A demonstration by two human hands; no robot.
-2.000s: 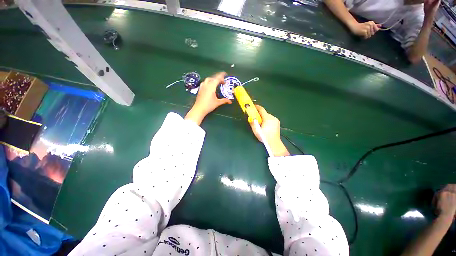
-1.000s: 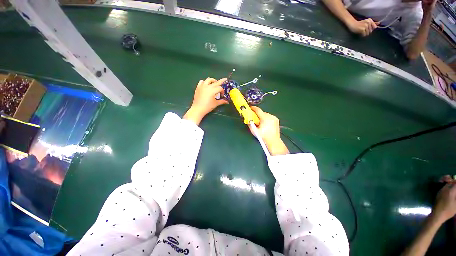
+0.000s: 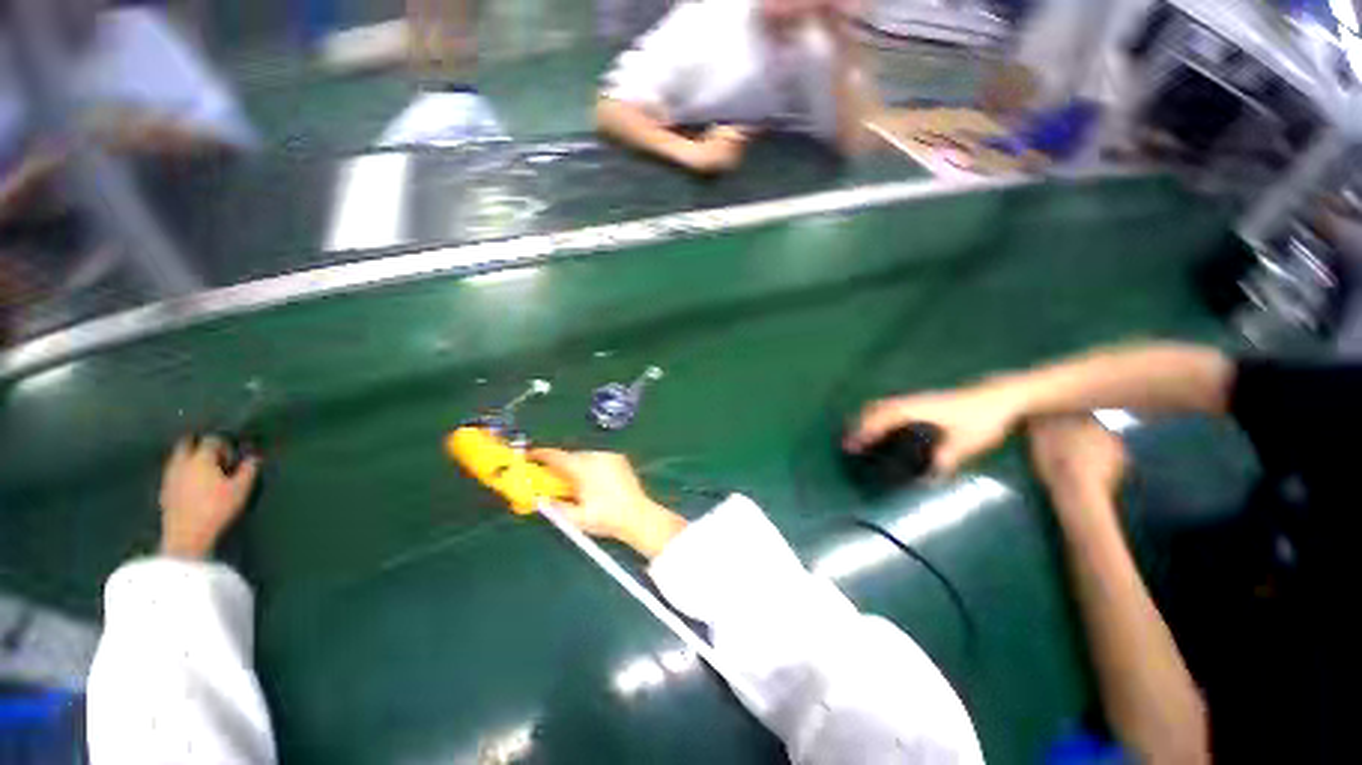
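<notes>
My right hand (image 3: 595, 493) holds the yellow glue gun (image 3: 505, 469), its nozzle end pointing left, with a long whitish glue stick (image 3: 635, 590) trailing from its rear. A wired round unit (image 3: 496, 426) lies on the green belt just behind the gun, partly hidden by it. A second wired round unit (image 3: 614, 405) lies to its right, with its lead pointing up and right. My left hand (image 3: 205, 493) is at the far left, its fingers around a small dark round unit (image 3: 235, 450), blurred.
At the right, a neighbouring worker's hand (image 3: 956, 426) is on a black housing (image 3: 899, 453). A black cord (image 3: 926, 561) lies on the belt. A white rail (image 3: 433, 265) runs along the far side. Across it, a person in white (image 3: 732, 75) sits with forearms on the table.
The view has swung up and right. My left hand has moved away leftward to a dark unit; the unit beside the gun is out of its grasp. The right hand still holds the gun.
</notes>
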